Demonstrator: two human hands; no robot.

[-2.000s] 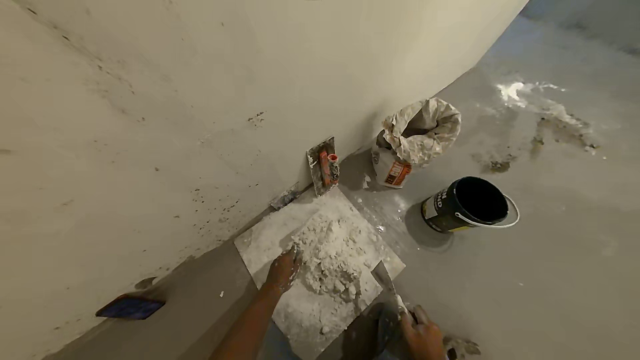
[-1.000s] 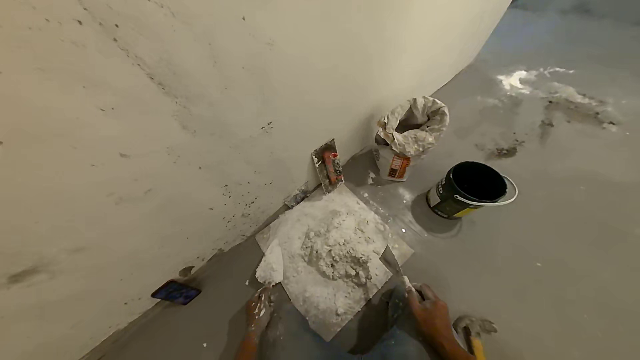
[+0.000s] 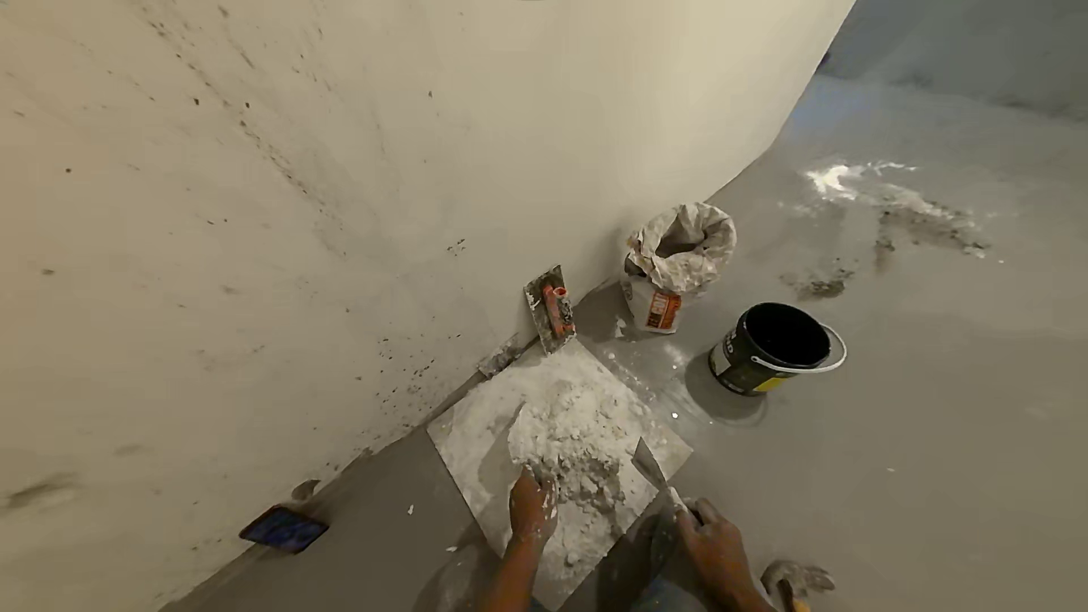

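Observation:
A square board [image 3: 476, 433] lies on the floor against the wall, with a heap of crumbly white plaster-like mix [image 3: 595, 425] on it. My left hand [image 3: 534, 506] is at the heap's near left side, its fingers curled around what looks like a flat, mix-coated piece that blends into the heap. My right hand [image 3: 712, 540] grips the pale handle of a putty knife [image 3: 650, 463], whose metal blade rests over the board's right part, beside the heap. Past the board's far corner, a plastering trowel [image 3: 552, 310] with a red handle leans on the wall.
An open paper bag [image 3: 680, 255] stands by the wall, and a black bucket [image 3: 778, 348] with a white handle is right of it. A phone-like flat object [image 3: 283, 529] lies at the lower left. A dirty tool [image 3: 797, 582] lies at lower right. White residue [image 3: 909, 204] marks the far floor.
My left hand has moved from the board's left edge, where it held a flat white piece, onto the near left side of the heap. My right hand still holds the putty knife at the right.

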